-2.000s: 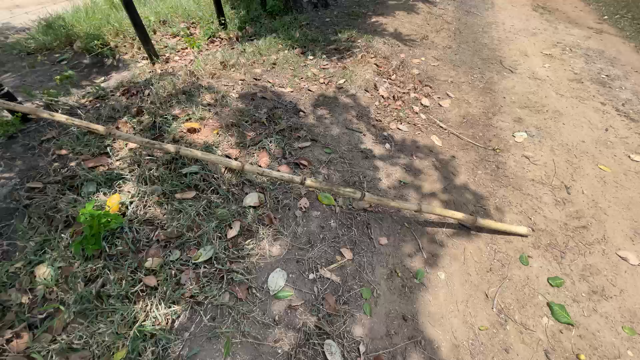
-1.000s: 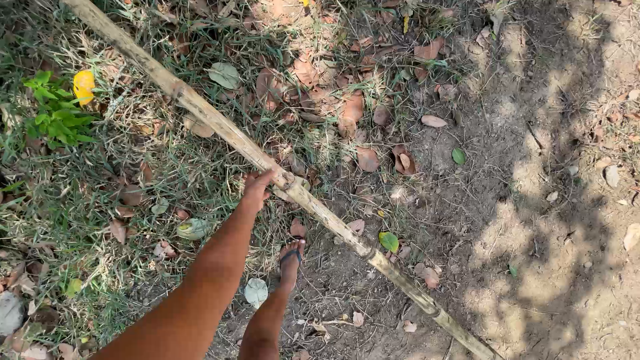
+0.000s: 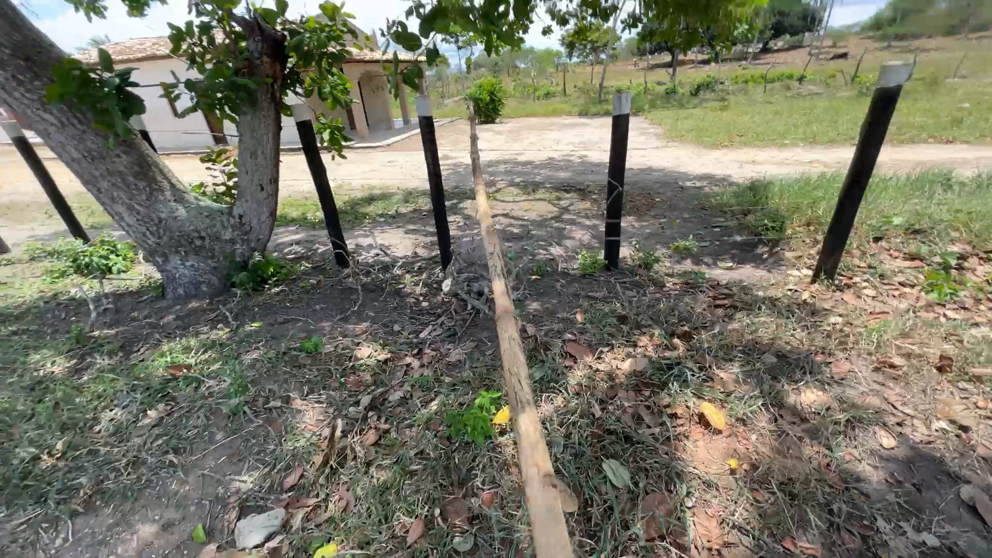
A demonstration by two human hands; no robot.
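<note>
A long wooden pole (image 3: 511, 341) runs away from me, from the bottom edge of the head view up between two dark fence posts. Its far end stands out against the pale ground near a green bush (image 3: 487, 99). The near end is cut off by the frame. Neither of my hands shows, so what they hold is hidden. Below the pole lie dry leaves, grass and a yellow fallen leaf or fruit (image 3: 502, 416).
Dark posts with pale tops, one left of the pole (image 3: 435, 182) and one right (image 3: 616, 182), carry wire. Another post (image 3: 860, 174) leans further right. A forked tree trunk (image 3: 186, 240) stands left, before a white house (image 3: 167, 101). A stone (image 3: 259, 528) lies low left.
The pole lay across the ground, then a hand was on it; now it points away from me toward the fence. The view has swung up, and the hand is out of sight.
</note>
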